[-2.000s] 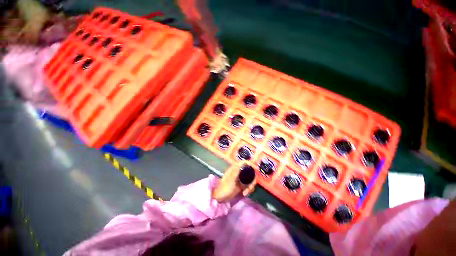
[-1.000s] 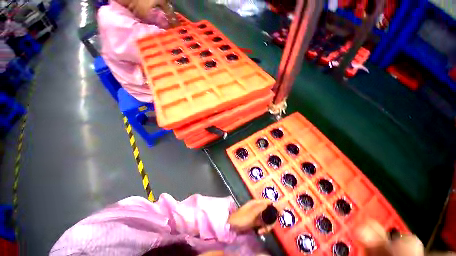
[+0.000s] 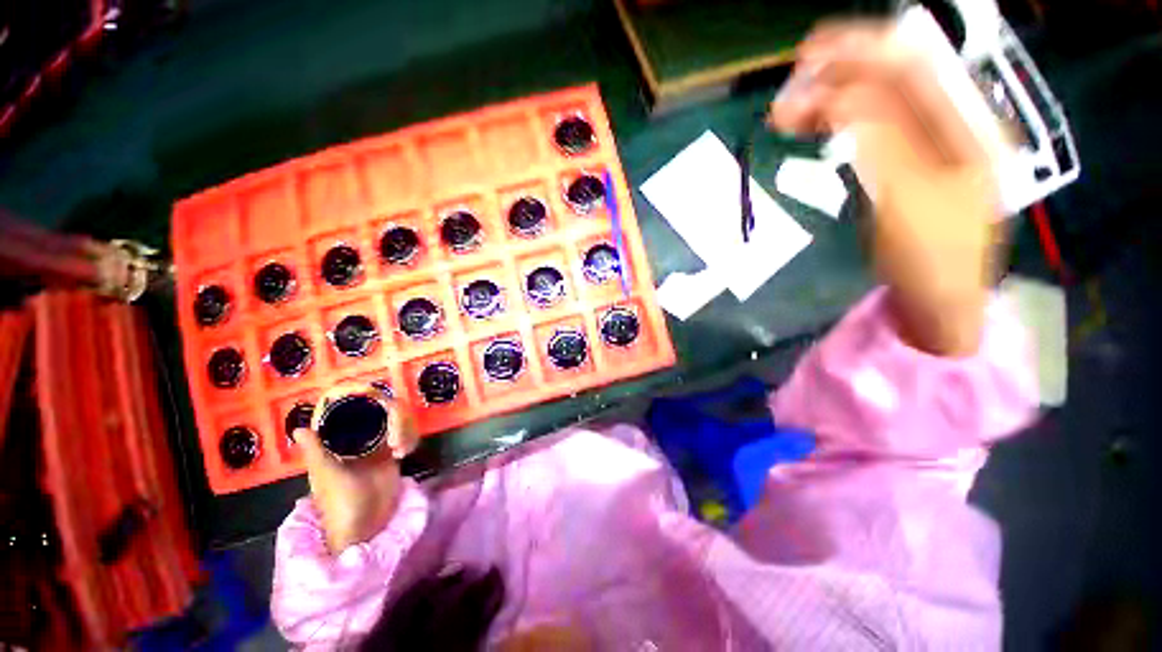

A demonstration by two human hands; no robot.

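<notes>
My left hand (image 3: 351, 490) holds a round black watch head (image 3: 353, 425) over the front left of the orange-red watch tray (image 3: 370, 182). Black watch heads sit in most pockets; most of the back row is bare. A slim blue stick (image 3: 618, 229) lies along the tray's right side. My right hand (image 3: 867, 96) is raised at the upper right, in front of a white machine, blurred, fingers bent. I cannot tell whether it holds anything.
White paper sheets (image 3: 720, 210) lie right of the tray with a thin dark tool (image 3: 747, 191) on them. A crumpled white piece (image 3: 816, 182) is beside them. The white machine (image 3: 1039, 115) stands at upper right. Stacked trays (image 3: 108, 433) and a post (image 3: 64, 255) are at left.
The view has turned right, so the stacked trays are now at the far left edge. My right hand has moved from over the tray to the upper right. My left hand still holds the watch head.
</notes>
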